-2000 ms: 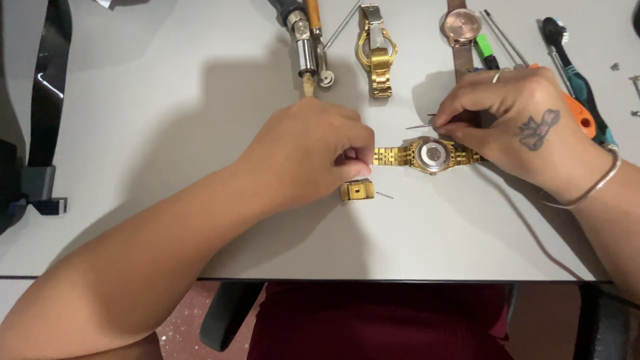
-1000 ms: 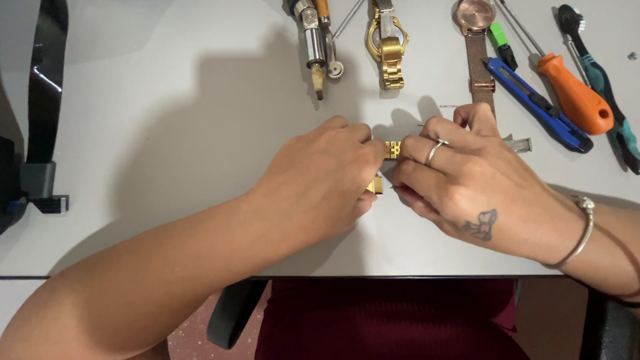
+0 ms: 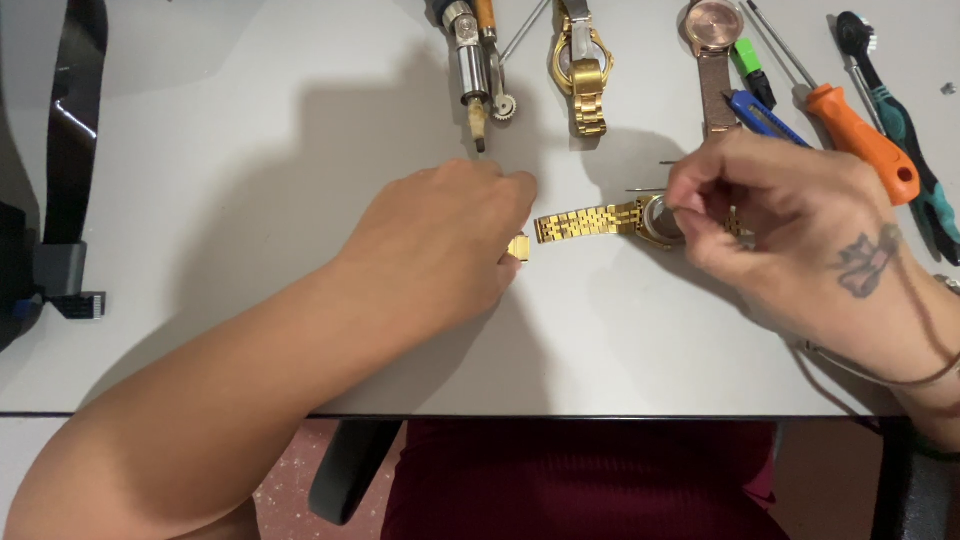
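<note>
A gold-tone wristwatch (image 3: 589, 223) lies on the white table, its bracelet stretched out to the left. My left hand (image 3: 450, 232) is closed on a gold bracelet clasp piece (image 3: 519, 247), which shows between thumb and fingers just left of the bracelet's free end. Over the right part of the watch is my right hand (image 3: 780, 217), thumb and forefinger pinched together; whether something small is between them cannot be told. This hand hides part of the watch case. Two thin metal pins, one a dark pin (image 3: 646, 190), lie just above the case.
Behind my hands are a second gold watch (image 3: 588, 75), a rose-gold mesh watch (image 3: 714, 30), a soldering iron (image 3: 474, 75) and a toothed-wheel tool (image 3: 504, 105). To the right lie a blue utility knife (image 3: 765, 118), an orange-handled screwdriver (image 3: 862, 139), a green-and-black item (image 3: 754, 71) and a toothbrush (image 3: 900, 127).
My hands were close together over the bracelet a second ago; now my right hand is farther right, above the watch case, and the bracelet's free end is exposed.
</note>
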